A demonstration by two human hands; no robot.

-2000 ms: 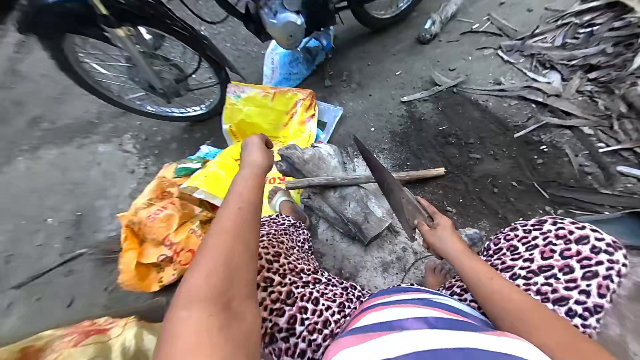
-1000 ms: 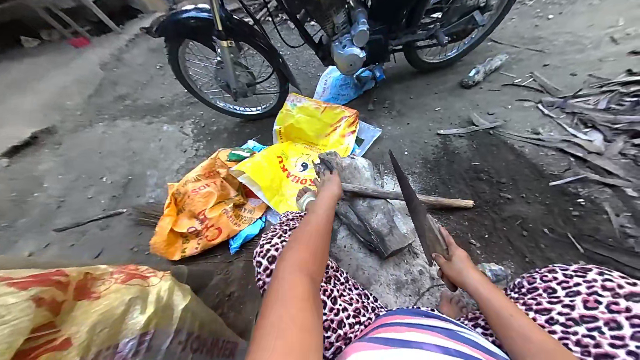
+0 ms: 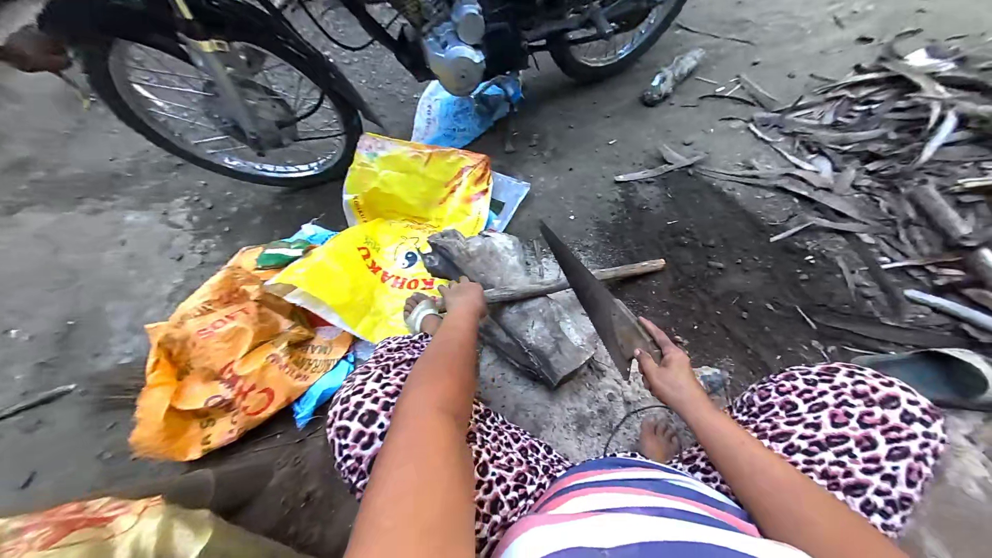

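Note:
A wooden stick (image 3: 620,271) lies across a weathered grey block (image 3: 542,333) between my knees. My left hand (image 3: 463,298) is closed around the stick's left end, beside a yellow plastic sack (image 3: 387,271). In my right hand (image 3: 668,368) is a handsaw (image 3: 593,298), gripped at its handle, with the blade pointing up and away to the left. The blade stands over or beside the stick; whether it touches the wood I cannot tell. A dark flat piece (image 3: 515,349) lies along the block's near left side.
An orange plastic sack (image 3: 225,364) lies left of the yellow one. Beyond stands a motorcycle (image 3: 232,93), with a blue plastic bag (image 3: 457,116) by it. Dry leaves and wood scraps (image 3: 868,155) are piled at right. A slipper (image 3: 930,376) is by my right knee.
My left hand, earlier raised over the yellow sack, has come down to the stick's left end. My right hand still holds the saw.

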